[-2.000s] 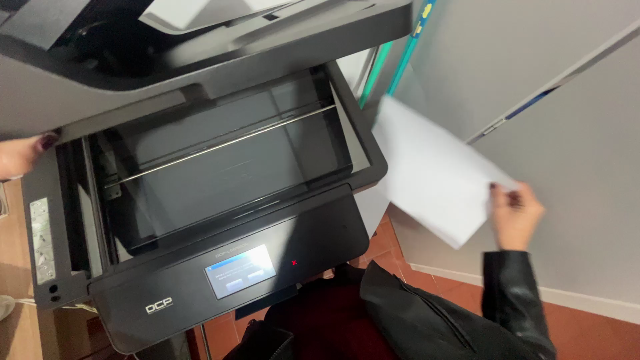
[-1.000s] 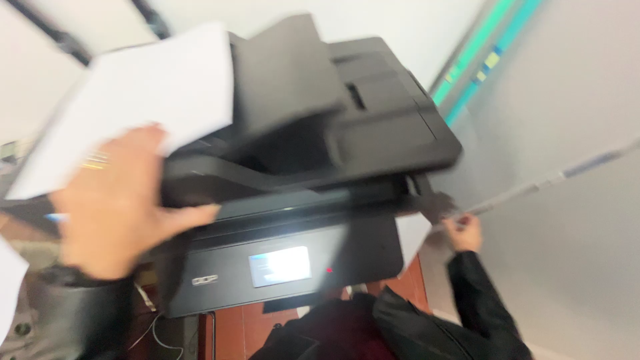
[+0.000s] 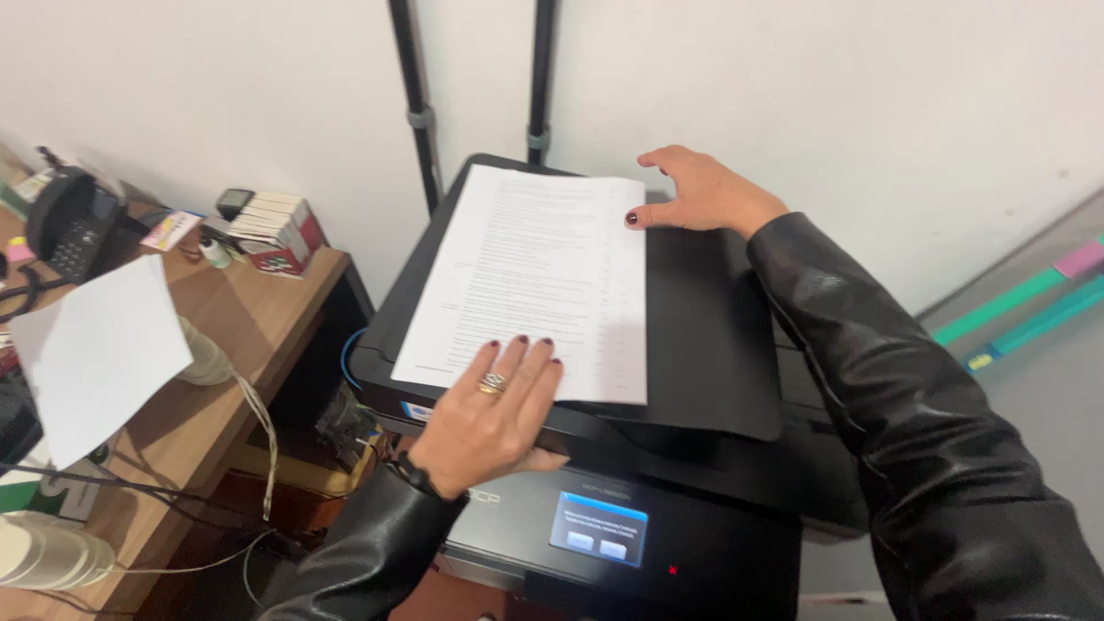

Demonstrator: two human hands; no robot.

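A printed sheet of paper [image 3: 552,276] lies on top of the black multifunction printer [image 3: 733,552], whose scanner lid is down. My left hand [image 3: 492,414] rests with its fingers spread flat over the sheet's lower edge, its thumb at the front of the lid. At the sheet's upper right corner is my right hand [image 3: 703,191], fingers apart, the thumb at or just over the paper's edge. The black document feeder tray [image 3: 707,319] lies right of the sheet. The printer's touchscreen [image 3: 599,528] is lit below my left hand, with a red light beside it.
On the left, a wooden desk [image 3: 293,302] holds a desk phone [image 3: 78,224], a white paper [image 3: 103,354], a small bottle [image 3: 214,252], boxes [image 3: 276,233] and cables. Black poles [image 3: 539,78] stand against the wall behind. Green poles [image 3: 1000,297] are at the right.
The scanner lid, raised at first, is now down. My right hand has left the printer's right side for the top of the printed sheet. The view has shifted to show the desk and wall.
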